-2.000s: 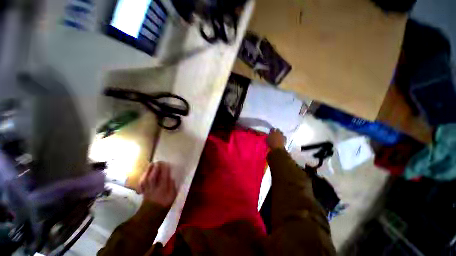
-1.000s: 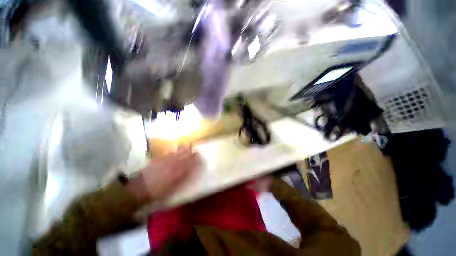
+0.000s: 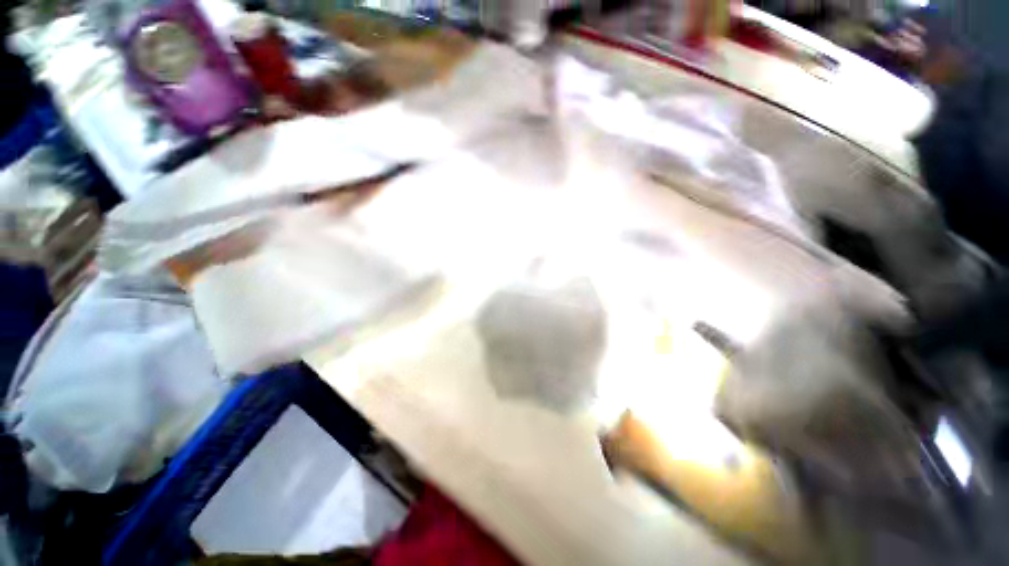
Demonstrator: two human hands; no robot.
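Pale fabric panels (image 3: 299, 287) lie flat and overlapping on the left part of the sewing table (image 3: 443, 442). A small blurred grey shape (image 3: 542, 343), perhaps a cut piece, lies near the middle beside the bright lamp glare. The machine head (image 3: 830, 398) is a blurred grey-beige mass at the right. The glare and blur hide the needle area. Neither of my hands can be seen; only a strip of brown sleeve shows at the bottom edge.
A purple round-dialled device (image 3: 183, 66) stands at the upper left. Crinkled clear plastic (image 3: 686, 138) lies behind the work. A blue crate (image 3: 210, 459) with pale pieces is below the table's left edge. More pale cloth (image 3: 111, 376) hangs at the far left. Red cloth (image 3: 443, 536) shows at the bottom.
The view has swung left, away from the scissors and lit screen, to the fabric side. Both hands have gone out of the picture.
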